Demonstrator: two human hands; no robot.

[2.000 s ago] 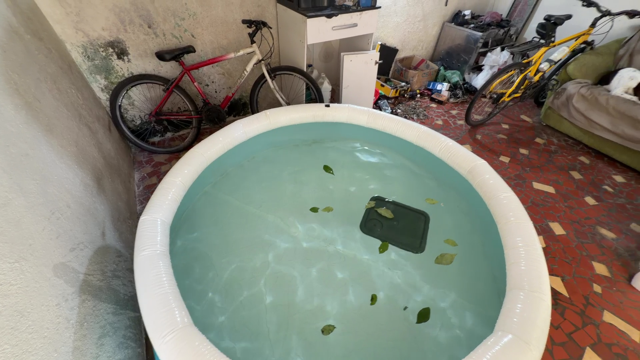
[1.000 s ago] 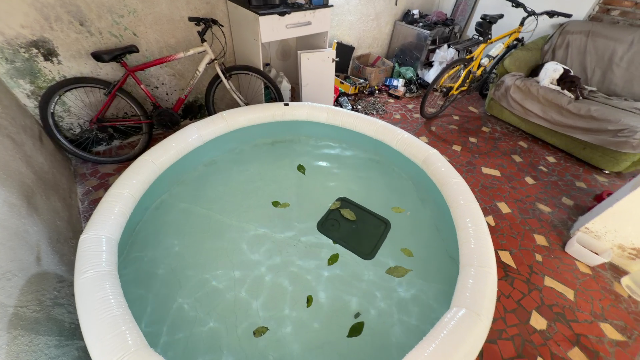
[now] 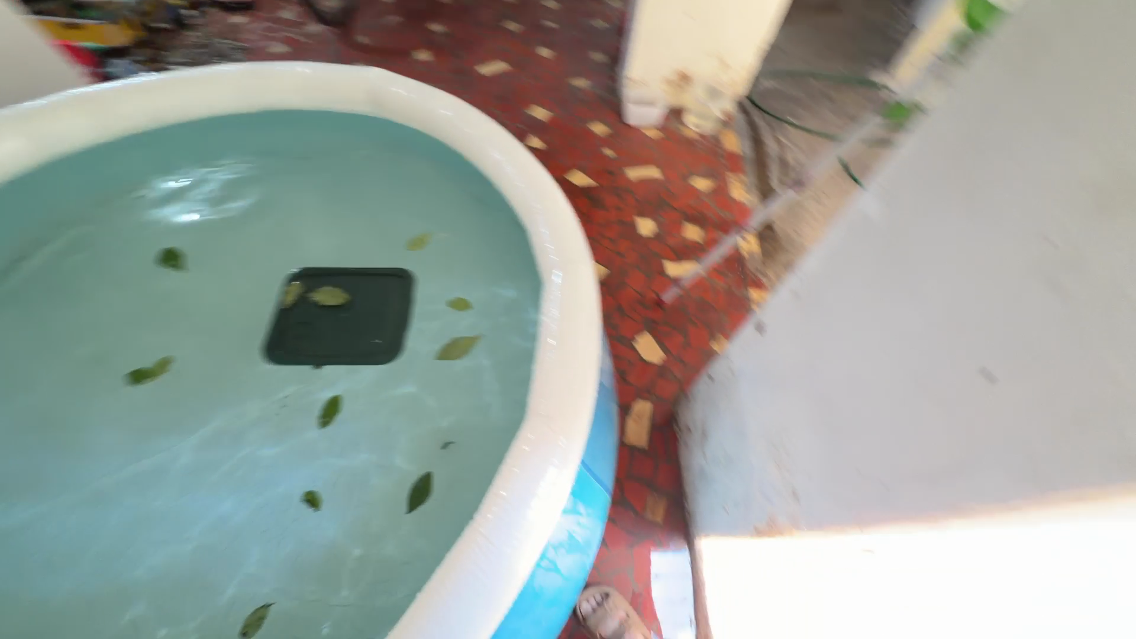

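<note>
Neither of my hands is in view. An inflatable pool with a white rim (image 3: pixel 568 355) and a blue outer wall fills the left and middle of the head view. In its water lies a dark rectangular panel (image 3: pixel 355 333), with a yellowish leaf (image 3: pixel 329 296) over it. Several green leaves are scattered about it, among them one leaf (image 3: pixel 420 492) at the lower right of the water and another (image 3: pixel 171 258) at the upper left.
A strip of red tiled floor (image 3: pixel 646 348) with pale pieces runs between the pool and a light wall (image 3: pixel 887 382). A foot in a sandal (image 3: pixel 611 612) shows at the bottom. Beyond stands a white upright slab (image 3: pixel 697 53) beside a dark green hose (image 3: pixel 790 120).
The view has swung far to the right and closer to the pool's right side. The bicycles and the sofa have left the view; the light wall and a foot have come in.
</note>
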